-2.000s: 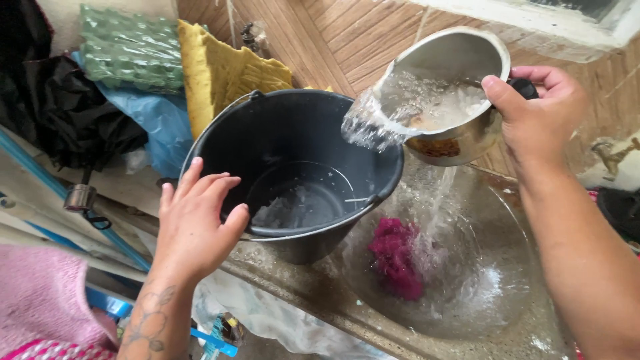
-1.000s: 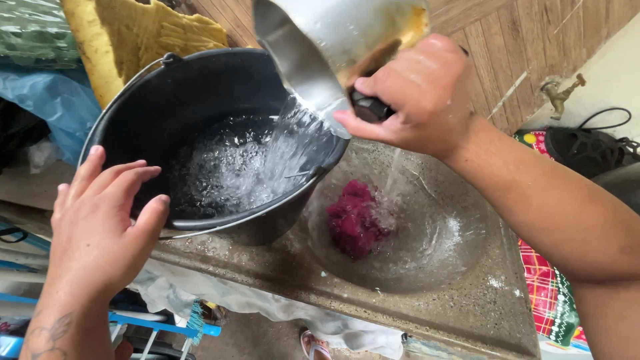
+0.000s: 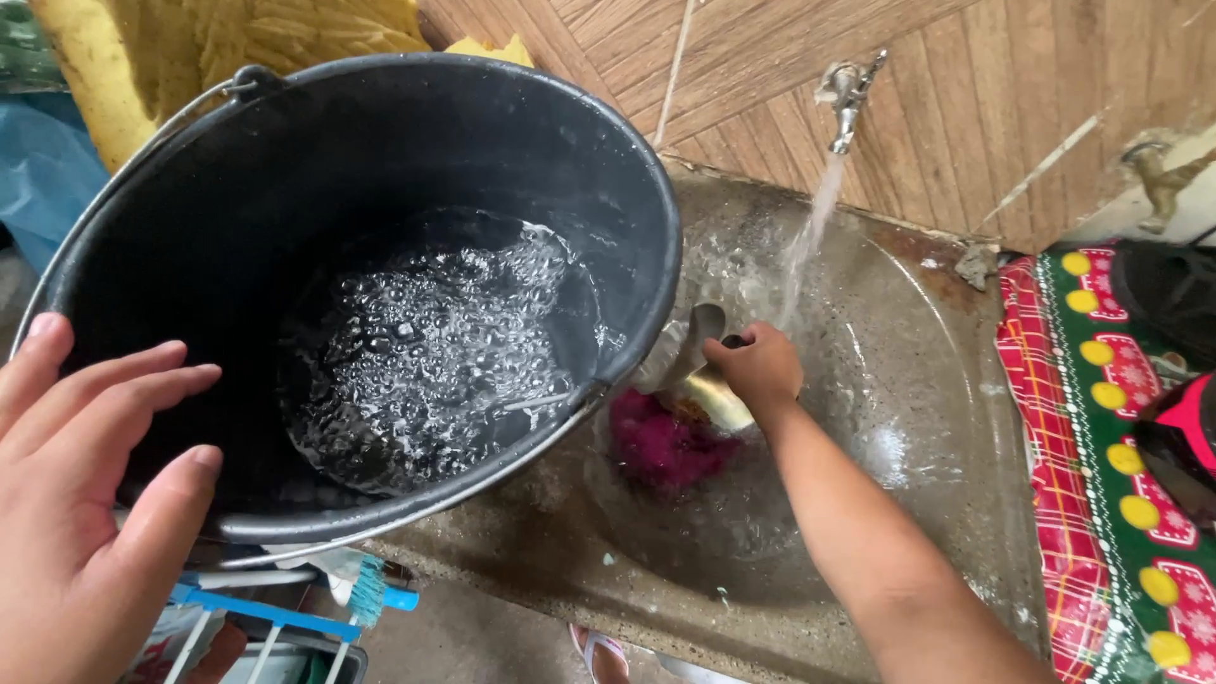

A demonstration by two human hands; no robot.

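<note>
A black plastic bucket (image 3: 456, 85) with a wire handle holds bubbling water and stands at the left edge of a worn stone sink (image 3: 902, 532). My left hand (image 3: 104, 475) is at the bucket's near left rim, fingers spread, holding nothing; whether it touches the rim is unclear. Low in the sink, my right hand (image 3: 760, 366) grips the dark handle of a metal pot (image 3: 717, 399), partly hidden behind the bucket's rim. Beside the pot lies a wet magenta cloth or mesh bundle (image 3: 665, 451). Water runs from a metal tap (image 3: 845, 109) into the basin.
A second, brass-coloured tap (image 3: 1159, 180) is on the wall at the right. A patterned red and green cloth (image 3: 1073, 399) with dark items on it borders the sink. Yellow foam (image 3: 237, 38) and blue plastic (image 3: 43, 171) are behind the bucket. A blue-bristled brush (image 3: 369, 589) is below.
My right hand was pouring water from the pot into the bucket; it has since moved down into the sink with the pot. The view has shifted closer to the bucket.
</note>
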